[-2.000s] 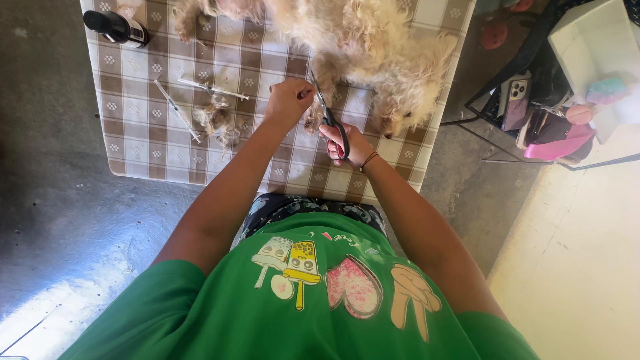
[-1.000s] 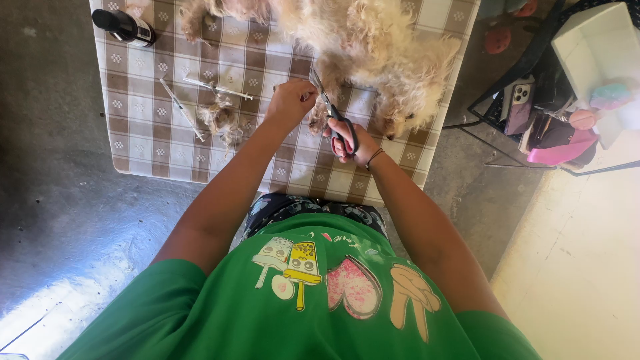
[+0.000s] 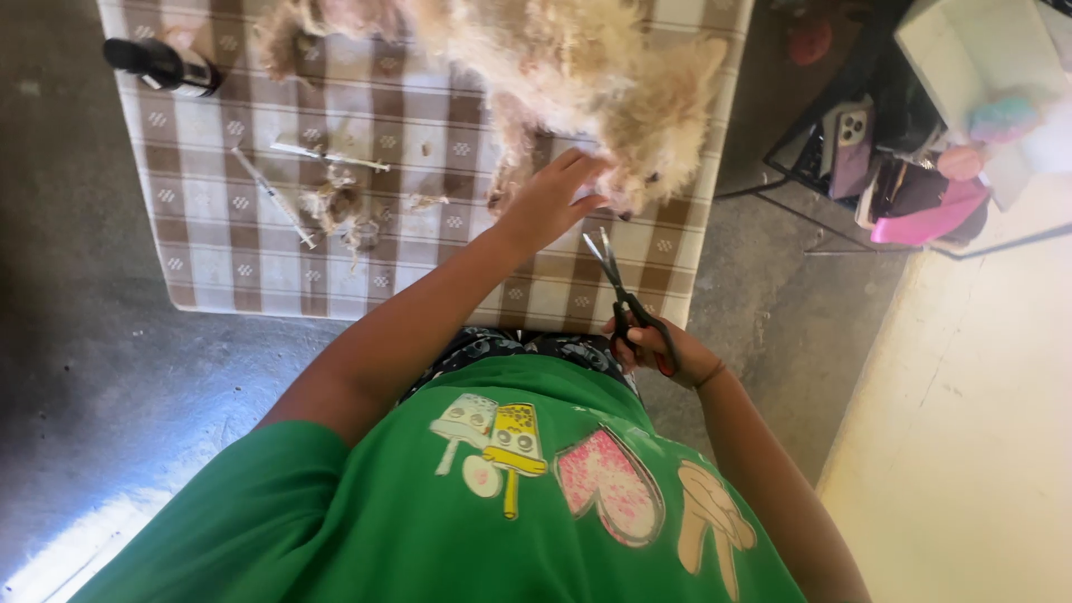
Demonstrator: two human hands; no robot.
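Observation:
A curly, cream-coloured dog (image 3: 561, 59) lies on its side on a brown-and-white checked tablecloth (image 3: 402, 276). My left hand (image 3: 557, 197) is at the dog's muzzle, its fingers apart and its fingertips by the fur; whether they press on it I cannot tell. My right hand (image 3: 662, 347) holds black-handled scissors (image 3: 621, 293) by the finger loops, near the table's front edge. The blades are slightly apart and point toward the dog's nose, not touching it. Clumps of cut fur (image 3: 339, 205) lie to the left of the dog.
Two syringes (image 3: 275, 199) (image 3: 331, 157) lie beside the fur clumps. A dark bottle (image 3: 163, 67) lies at the table's left edge. To the right, a black metal rack (image 3: 779, 180) holds a phone (image 3: 850, 146), a white container (image 3: 963, 59) and a pink item (image 3: 934, 213).
My left hand has moved right, from the dog's foreleg to its muzzle. My right hand has drawn the scissors back from the leg toward my body and to the right.

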